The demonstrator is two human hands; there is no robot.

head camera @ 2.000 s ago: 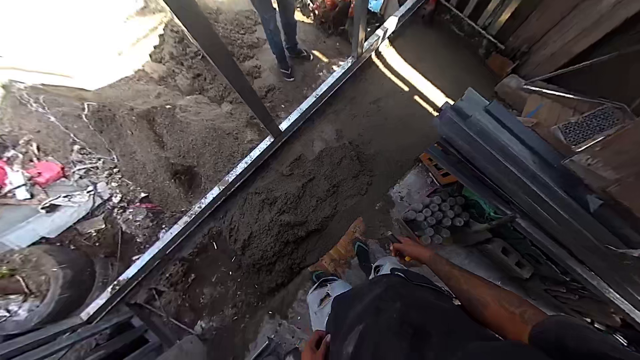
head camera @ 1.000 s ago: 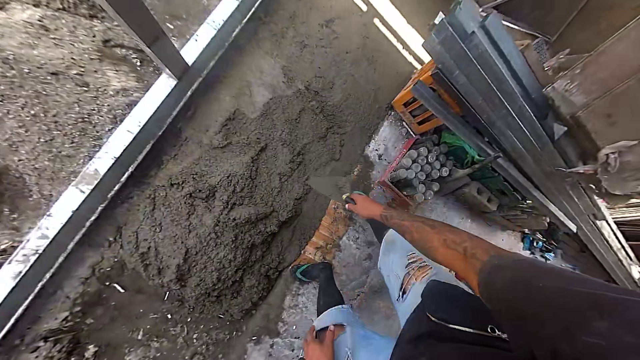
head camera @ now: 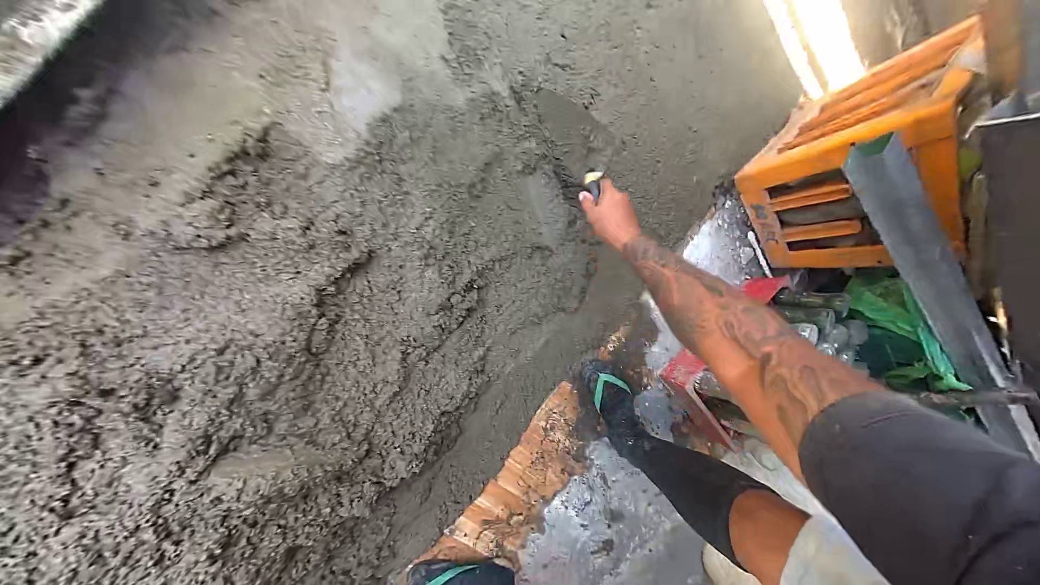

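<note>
My right hand (head camera: 611,213) grips the dark handle of a trowel (head camera: 575,130), its blade coated in wet cement and lying against the surface of the mix. A broad heap of wet concrete (head camera: 325,325) fills the left and middle of the head view, coarse and lumpy at the lower left. Towards the top right, beyond the trowel, the concrete is smoother. My left hand is out of view.
An orange plastic crate (head camera: 853,162) stands at the right, with a grey metal profile (head camera: 918,227) leaning across it. Glass bottles (head camera: 821,321) and green plastic lie below. My sandalled feet are beside a piece of ribbed orange-brown material (head camera: 528,471). A metal edge (head camera: 41,36) crosses the upper left corner.
The view has moved much closer to the concrete. My right arm now reaches farther forward over the mix with the trowel. My left hand, near my knee a second ago, has left the view.
</note>
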